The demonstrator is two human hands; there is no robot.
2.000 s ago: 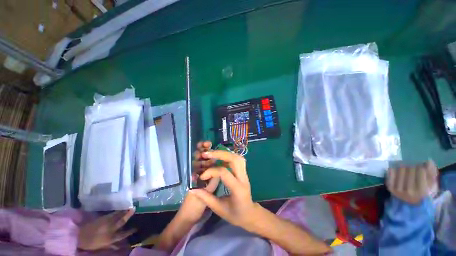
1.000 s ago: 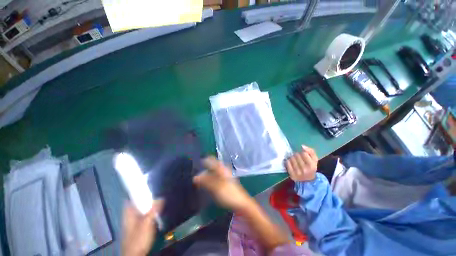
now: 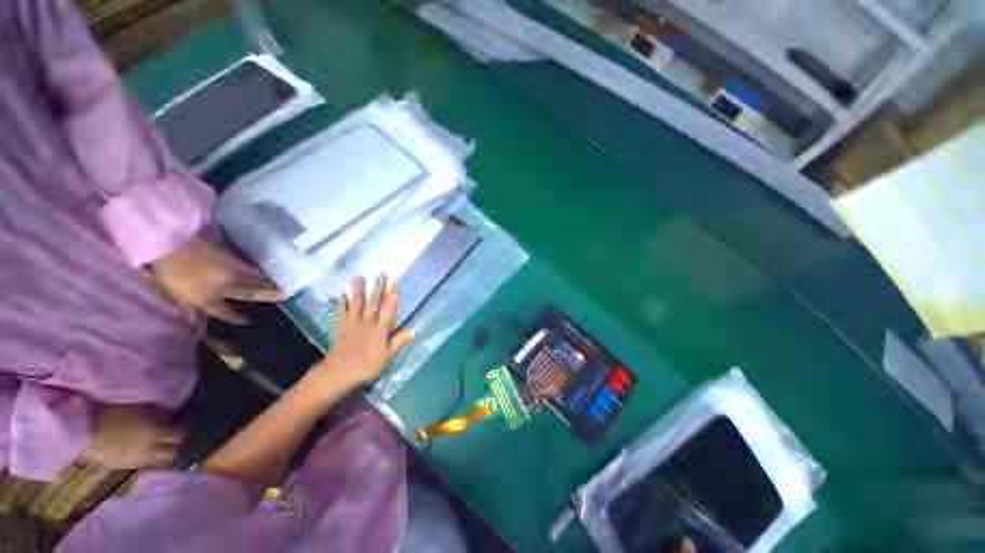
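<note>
My left hand (image 3: 365, 337) has its fingers spread at the near end of a dark panel (image 3: 441, 266) on the left sleeves; no grip shows. A black test box (image 3: 589, 380) with red and blue blocks is wired to a green adapter board (image 3: 504, 396), whose orange flex tail (image 3: 456, 422) lies free on the mat. A dark unlit panel (image 3: 702, 488) lies on the right white sleeves (image 3: 801, 473). Only a fingertip shows at the bottom edge, over this panel; it may be my right hand (image 3: 687, 545), the rest being out of view.
Beside me on the left, a person in a pink smock has one hand (image 3: 211, 279) near the stacked sleeves (image 3: 356, 186). Another dark panel (image 3: 232, 108) lies beyond them. A yellowish sheet (image 3: 929, 232) hangs at the right. Shelves (image 3: 745, 54) stand behind the bench.
The view has swung left. The bright panel held before is gone from my left hand, which is now at the left stack. A dark panel now lies on top of the right sleeves.
</note>
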